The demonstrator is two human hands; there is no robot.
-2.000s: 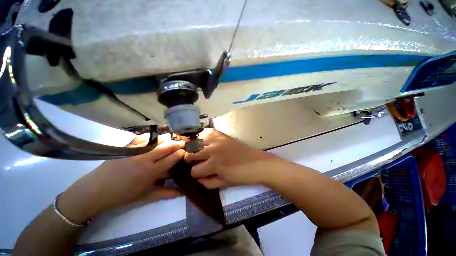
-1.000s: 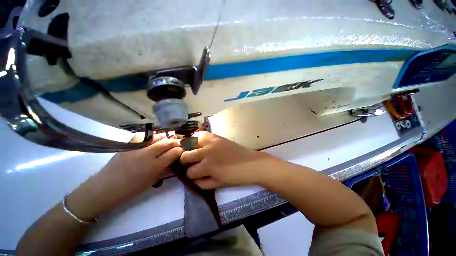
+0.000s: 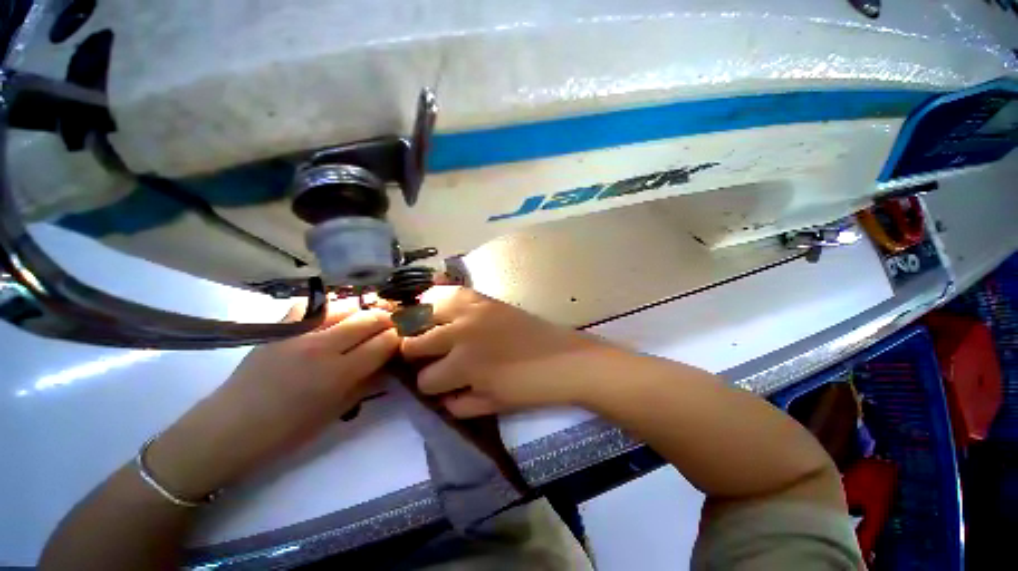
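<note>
A brown fabric piece with a grey side [image 3: 455, 463] runs from under my fingers over the table's front edge towards my lap. My left hand [image 3: 318, 363] and my right hand [image 3: 469, 351] lie side by side on its far end, just below the needle area of the white sewing machine [image 3: 625, 145]. The fingers of both hands press and pinch the fabric. The tension knob [image 3: 352, 248] and small metal parts stand over the fingertips. The presser foot and needle are mostly hidden.
The curved metal guard [image 3: 145, 323] is at left. Orange-handled scissors [image 3: 893, 226] lie on the table's right end. A blue basket [image 3: 921, 446] with brown and red items is at lower right. The ruler-marked table edge [image 3: 781, 368] runs in front.
The camera view has shifted slightly. The grey side shows more and the fabric's near end has swung right over the edge. My hands stay together near the needle area.
</note>
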